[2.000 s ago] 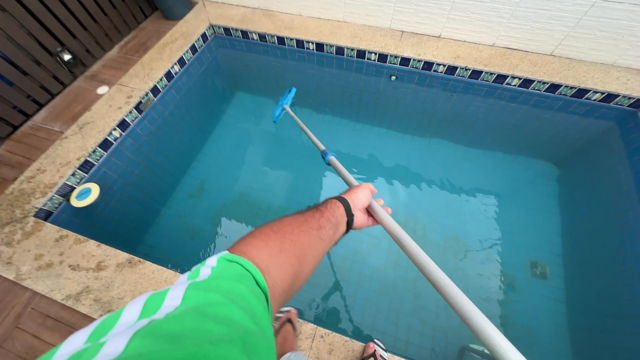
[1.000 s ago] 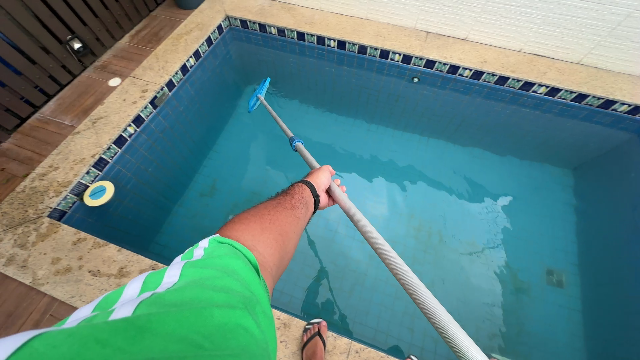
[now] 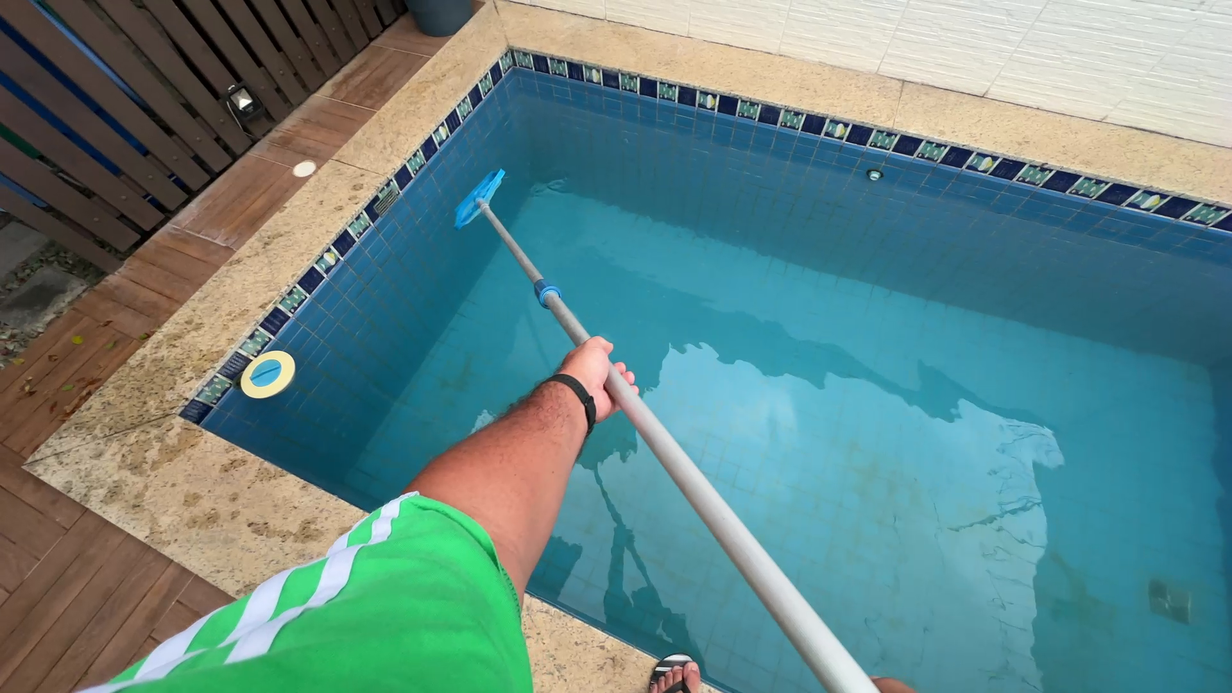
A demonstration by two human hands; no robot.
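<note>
My left hand (image 3: 599,377), with a black band at its wrist, is closed around a grey telescopic pole (image 3: 712,505). The pole slants from the bottom edge up to the left over the pool. Beyond the hand sits a blue locking collar (image 3: 548,292). At the far end a blue pool brush head (image 3: 479,197) is tilted close to the tiled left wall of the pool (image 3: 404,250). Only a sliver of skin, apparently my right hand (image 3: 893,685), shows beside the pole at the bottom edge; its fingers are hidden.
A round cream and blue skimmer lid or float (image 3: 268,374) is at the near left corner. Stone coping (image 3: 144,481) borders the pool. My sandalled foot (image 3: 677,676) is at the near edge. A slatted fence (image 3: 115,115) and a dark pot (image 3: 439,13) stand beyond.
The brush head has moved left across the pool, from out over the water to near the left wall. My left hand has stayed on the pole. The view has shifted left.
</note>
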